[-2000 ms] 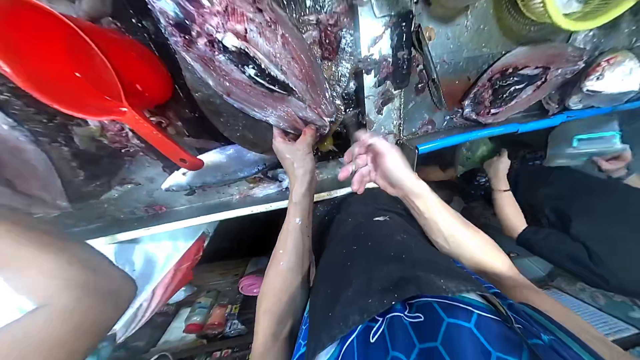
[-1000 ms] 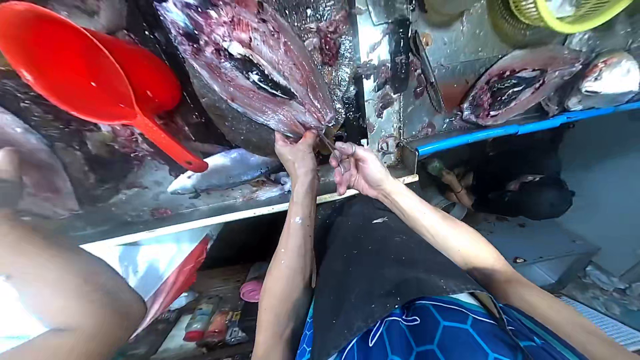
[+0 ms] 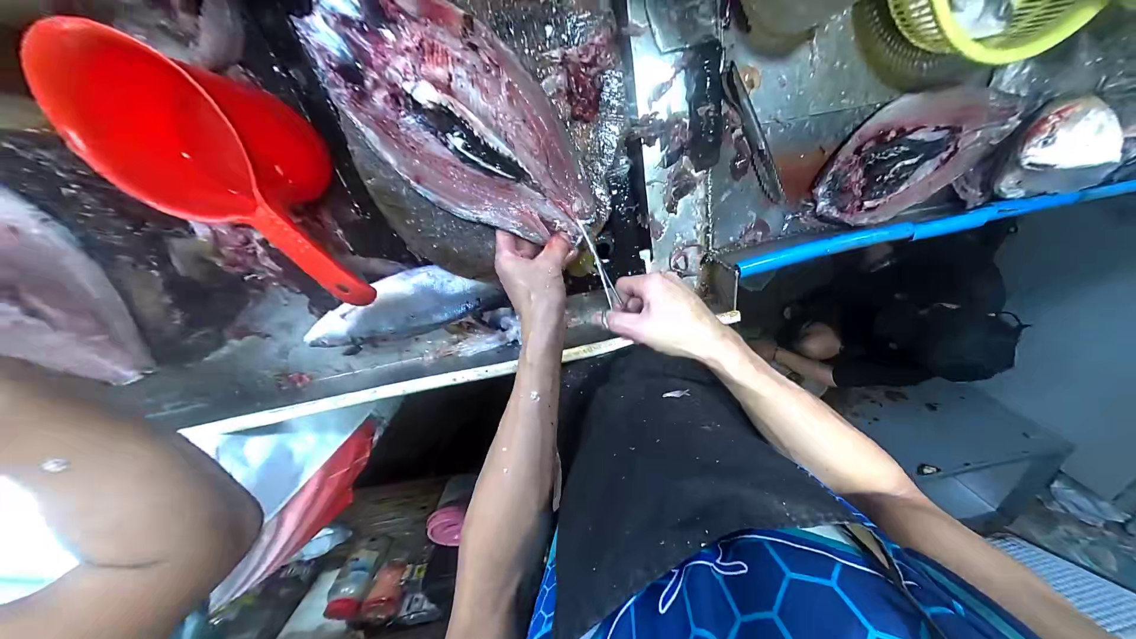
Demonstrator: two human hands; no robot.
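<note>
A large split-open fish [image 3: 479, 115] lies on a round board [image 3: 417, 222], its flesh and dark cavity facing up. My left hand [image 3: 534, 271] pinches the fish's narrow end at the near edge of the board. From that end a thin pale strand [image 3: 596, 257] runs taut to my right hand [image 3: 661, 315], whose closed fingers hold it over the counter's front edge. What the strand is made of cannot be told. A small silvery fish [image 3: 404, 306] lies left of my left hand, on the wet metal counter.
A red plastic dipper [image 3: 142, 124] is at the left, above a pale fish piece [image 3: 62, 293]. Another person's arm [image 3: 106, 497] is at lower left. At right are a knife [image 3: 753, 133], an opened fish [image 3: 919, 155], a yellow-green basket [image 3: 1021, 44] and a blue edge rail [image 3: 941, 229]. Another person crouches below.
My right hand was apart from the fish and spread, then came to its narrow end. It is now drawn away to the right with the strand stretched out. My left hand stays at the narrow end.
</note>
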